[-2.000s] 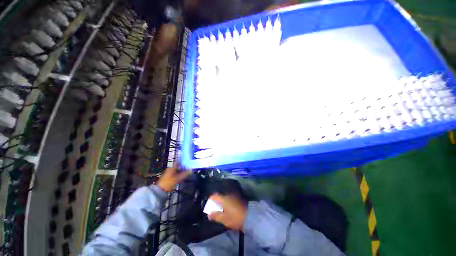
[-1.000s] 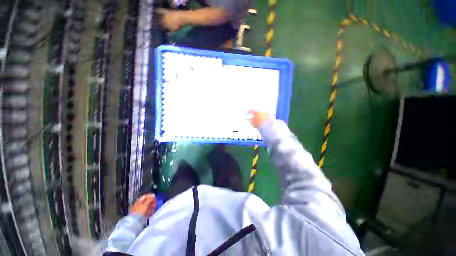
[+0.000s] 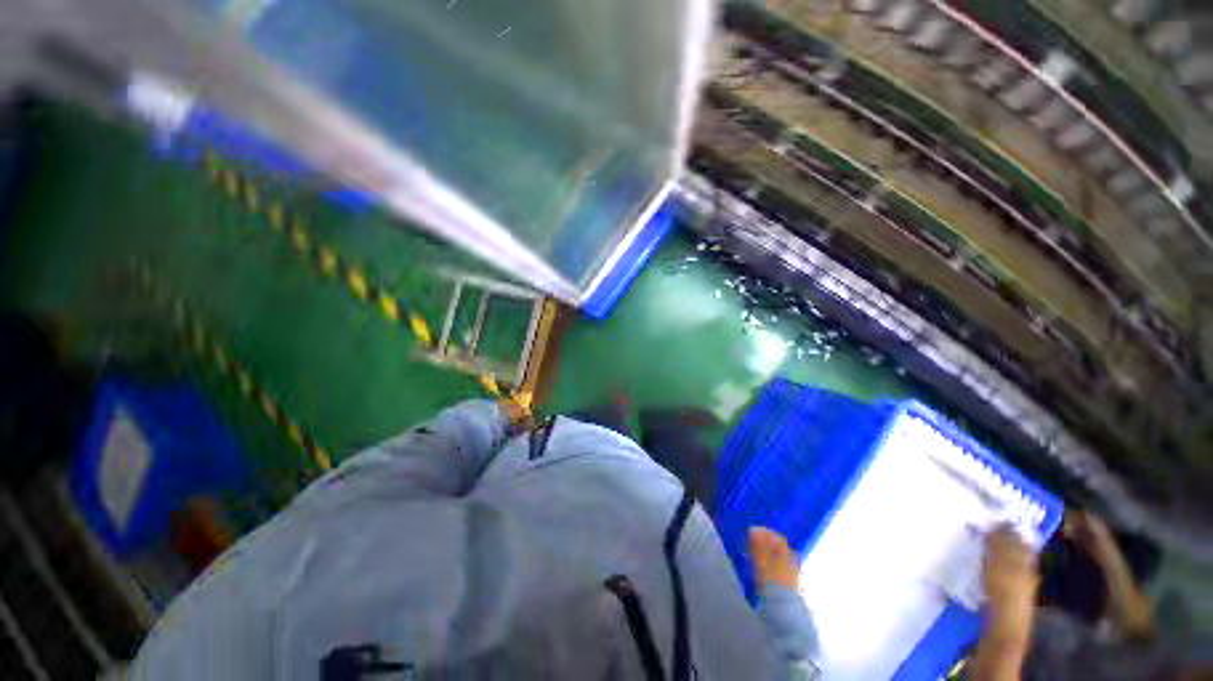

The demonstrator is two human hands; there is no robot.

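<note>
A blue crate (image 3: 1051, 503) stands at the lower right with bright white power adapters (image 3: 978, 468) along one side and a flat white area. My right hand (image 3: 772, 559) is beside the crate's near edge, blurred; I cannot tell whether it holds anything. A small skin-coloured patch at the end of my other sleeve looks like my left hand (image 3: 515, 411), mostly hidden, beside the end of a brown-edged metal frame (image 3: 539, 353). Another person's hand (image 3: 1011, 572) reaches into the crate over the white contents.
The beige test rack (image 3: 931, 200) runs diagonally across the upper right. A large pale-edged panel or box (image 3: 492, 246) fills the top middle, with a blue crate (image 3: 628, 266) by its corner. White bits (image 3: 785, 333) lie on the green floor. Another blue crate (image 3: 160, 466) is at the left.
The view has swung round; the rack now shows on the right and the crate at lower right. My right hand has left the crate's inside, and another person's hand is now in it.
</note>
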